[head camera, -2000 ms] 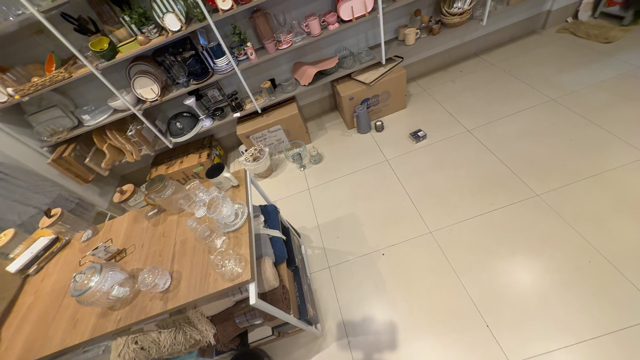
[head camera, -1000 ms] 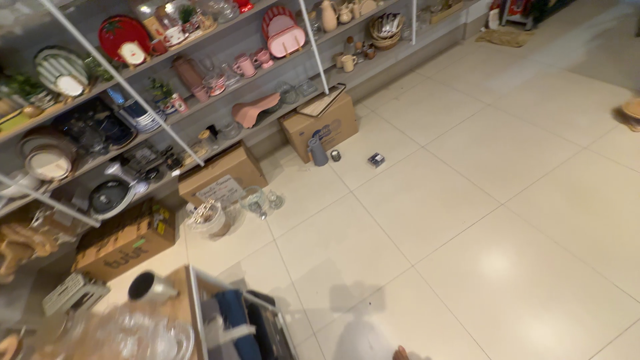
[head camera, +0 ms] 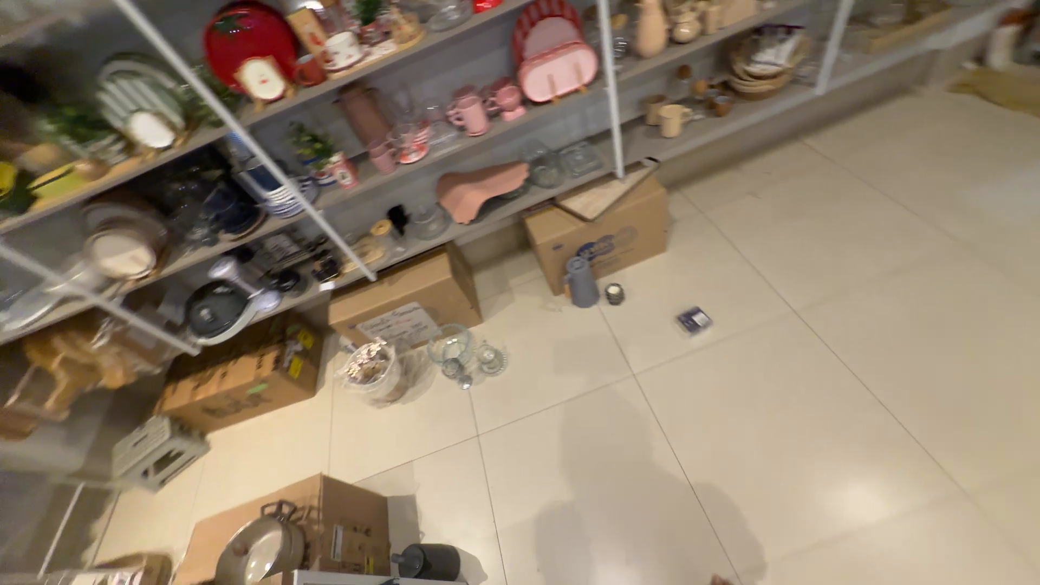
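Neither my left hand nor my right hand can be made out; a small skin-toned bit at the bottom edge is too little to identify. On the tiled floor stand a grey jug (head camera: 582,283), a small dark-sided round jar (head camera: 614,293) and a small dark square item (head camera: 694,321). Left of them are a clear glass bowl (head camera: 451,344), small glass pieces (head camera: 491,358) and a whitish tub (head camera: 374,372) with contents I cannot name. A metal pot (head camera: 261,549) rests by a cardboard box (head camera: 356,520), beside a black cylindrical vessel (head camera: 431,561).
Shelves (head camera: 520,213) of tableware line the wall, with white uprights (head camera: 611,97). Below or before them stand a cardboard box with a tray on it (head camera: 626,236), another box (head camera: 406,292), a taped box (head camera: 244,382) and a grey step stool (head camera: 158,451).
The view has swung and moved toward the shelves. The wooden table with glassware, seen earlier, is out of sight, and the cardboard box with the pot shows at the lower left.
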